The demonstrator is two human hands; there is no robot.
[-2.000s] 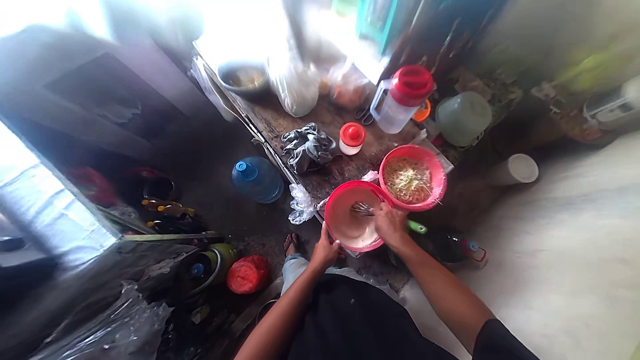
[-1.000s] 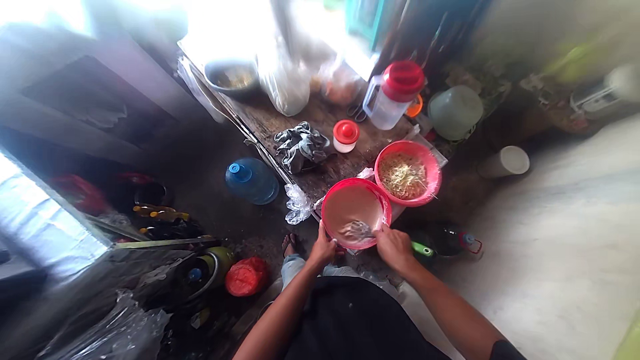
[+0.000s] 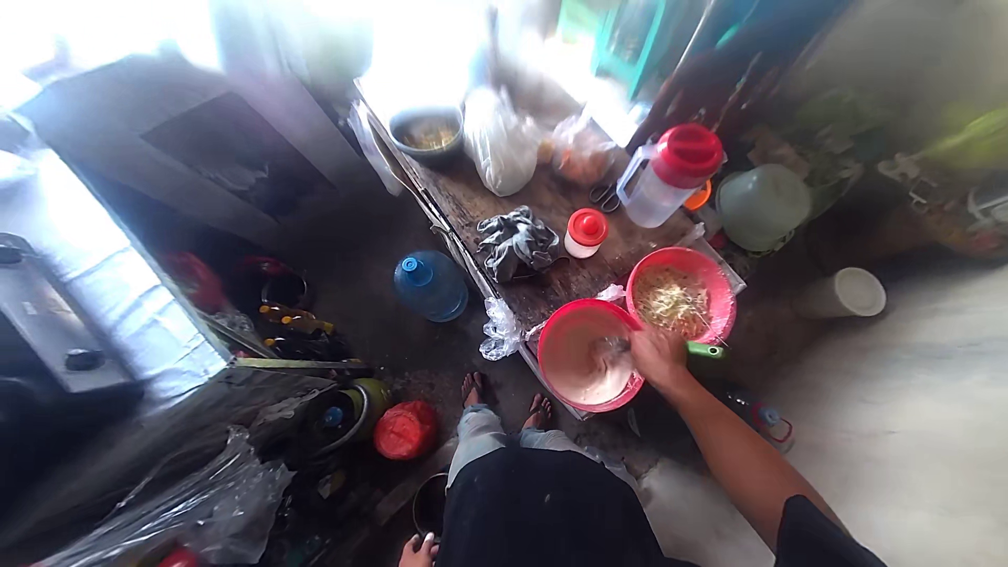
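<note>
My right hand (image 3: 660, 356) is closed on a whisk, whose green handle end (image 3: 705, 350) sticks out to the right; its blurred wires (image 3: 613, 346) are in the pale batter inside a pink-red bowl (image 3: 549, 376) at the corner of the wooden table. A second pink-red bowl (image 3: 724, 309) beside it, behind my right hand, holds pale shreds over a brownish mix. My left hand (image 3: 418, 551) is low at the bottom edge, next to the dark round rim of a container (image 3: 419, 504); only part of it shows, and whether it grips anything is unclear.
On the wooden table (image 3: 551, 293) are a red-lidded jar (image 3: 586, 233), a crumpled grey cloth (image 3: 516, 242), a red-lidded pitcher (image 3: 671, 175), scissors (image 3: 605, 197), a white plastic bag (image 3: 501, 146) and a dark bowl (image 3: 428, 134). A blue water jug (image 3: 431, 287) and a red container (image 3: 405, 430) stand on the floor.
My left hand has let go of the batter bowl's rim and moved down to the bottom edge of the view. My right hand stays at the bowl with the whisk.
</note>
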